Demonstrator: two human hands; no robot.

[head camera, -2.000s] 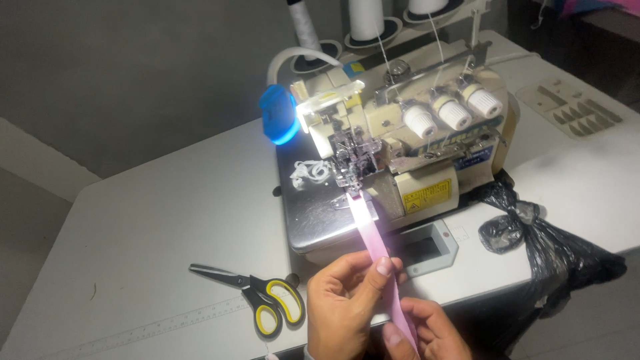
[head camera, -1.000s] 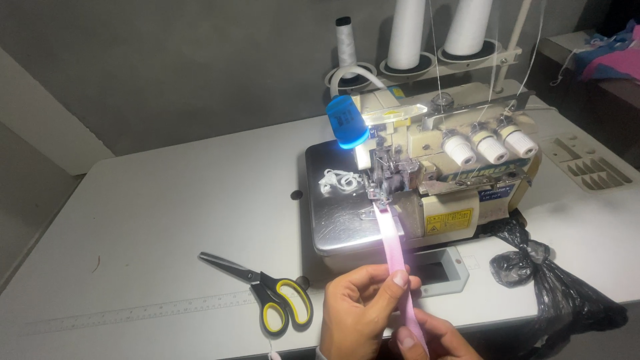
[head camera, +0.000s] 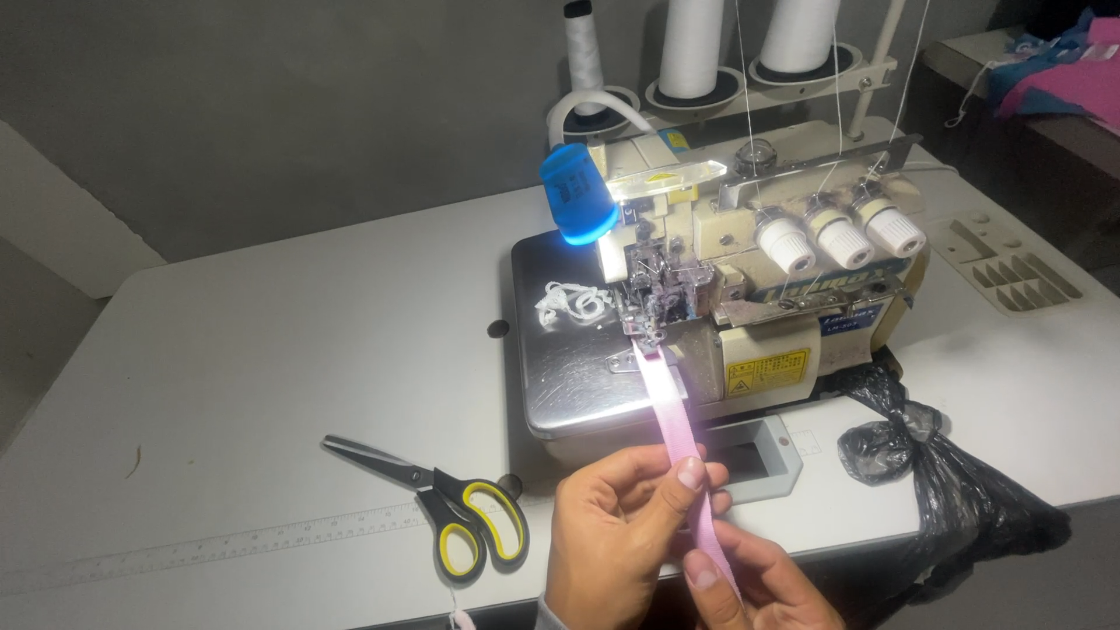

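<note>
A pink fabric strip runs from under the presser foot of an overlock sewing machine down toward me. My left hand pinches it between thumb and fingers just off the machine's front edge. Lower down, my right hand holds the same strip near its lower visible part. A blue lamp lights the needle area brightly. White thread scraps lie on the metal bed plate, left of the foot.
Scissors with black and yellow handles lie left of my hands, across a printed ruler. A knotted black plastic bag hangs over the table edge at right. Thread cones stand behind the machine. Colored fabric lies at the far right.
The view has shifted, so the machine sits further right and lower than two seconds ago. Both hands keep their hold on the pink strip.
</note>
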